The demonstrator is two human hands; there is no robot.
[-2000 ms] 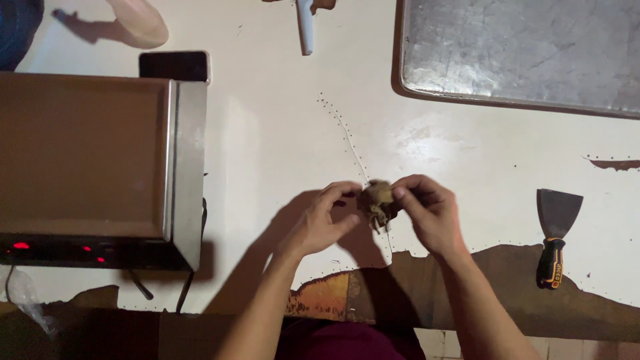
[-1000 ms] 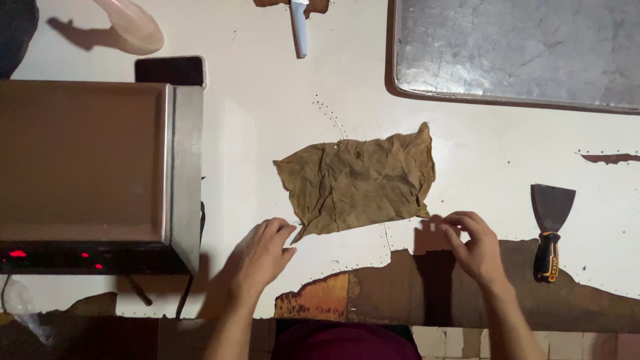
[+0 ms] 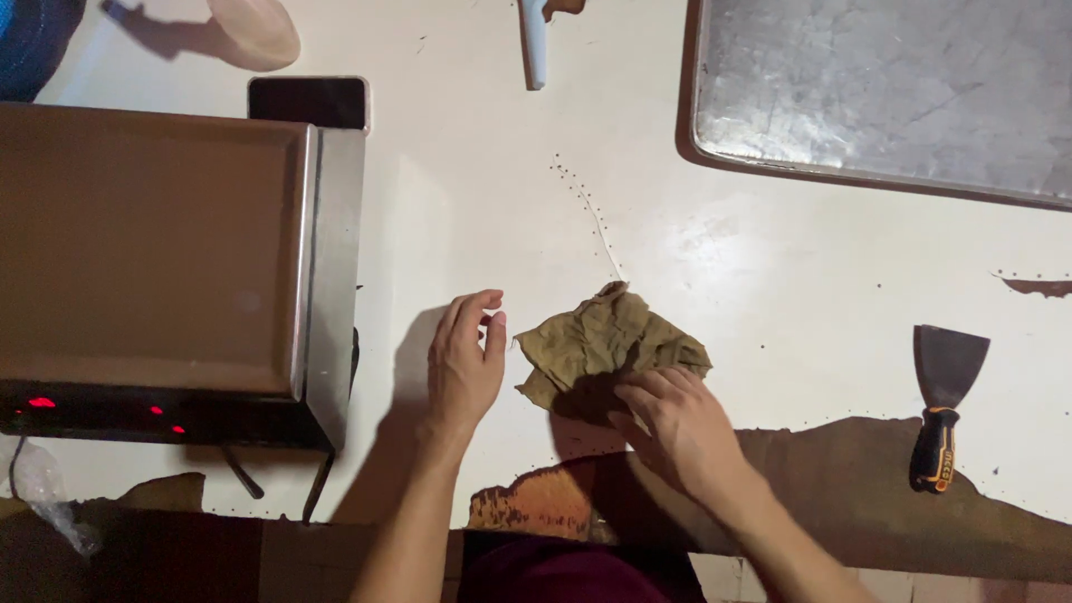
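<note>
A crumpled olive-brown cloth [image 3: 599, 343] lies partly folded on the white worktop, its lower part in shadow. My right hand [image 3: 670, 419] rests over the cloth's lower right edge with bent fingers; whether it pinches the fabric is hidden under the fingers. To the left of the cloth, my left hand [image 3: 469, 360] is raised a little with thumb and fingers apart, holding nothing. A scraper [image 3: 942, 402] with a dark blade and a black-and-orange handle lies to the right of my right hand.
At left stands a metal-cased appliance [image 3: 151, 251] with red lights, a phone [image 3: 310, 102] behind it. A large metal tray [image 3: 888, 84] lies at back right, a light-handled tool [image 3: 534, 50] at back centre. The worktop's front edge [image 3: 821, 477] is worn brown. A clear plastic bag [image 3: 50, 494] hangs front left.
The cloth was bunched between both hands, then lay spread out nearly flat; now it is smaller and partly folded. My right hand has moved left onto it, and my left hand sits beside it.
</note>
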